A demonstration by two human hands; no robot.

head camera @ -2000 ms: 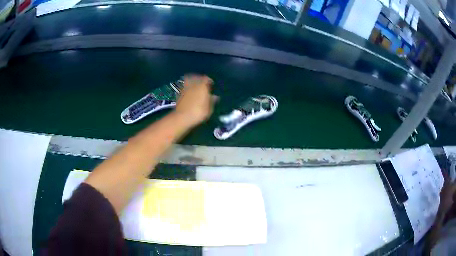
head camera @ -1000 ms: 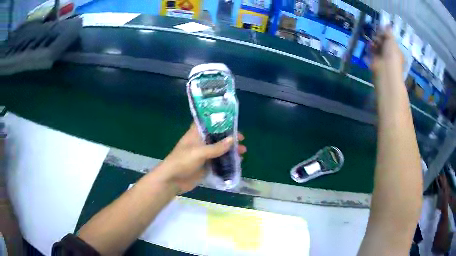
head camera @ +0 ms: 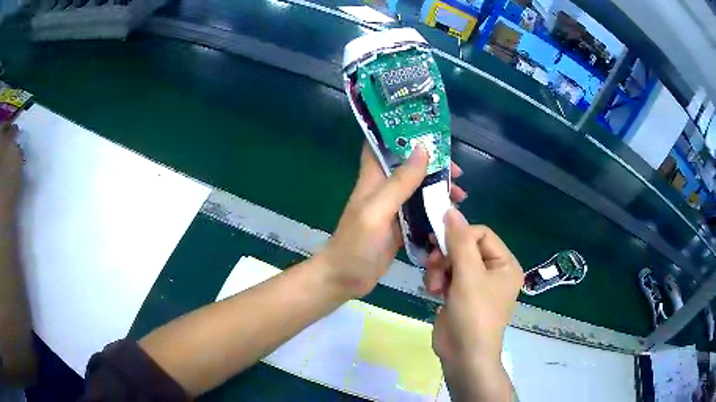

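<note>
An open handheld unit (head camera: 352,93) is held up, its wide head away from me and its narrow handle toward me. Its green circuit board (head camera: 424,119) carries a grey display (head camera: 407,82) near the head end. My left hand (head camera: 367,224) grips the unit around its middle, with the thumb on the lower part of the board. My right hand (head camera: 475,286) pinches a white adhesive pad (head camera: 436,210) at the dark handle interior. The pad lies slanted over the handle's right side. How much of it touches the unit is unclear.
A sticker sheet with a yellow area (head camera: 396,357) lies on the bench below my hands. The green conveyor (head camera: 259,149) runs behind a worn metal rail (head camera: 263,229). Another unit (head camera: 556,273) and further units (head camera: 653,292) lie on it at right. Another person's arm (head camera: 11,259) shows at far left.
The unit has moved up and right in the view, held in my left hand. My right hand has come down from the upper right to the handle, with a white pad in its fingers.
</note>
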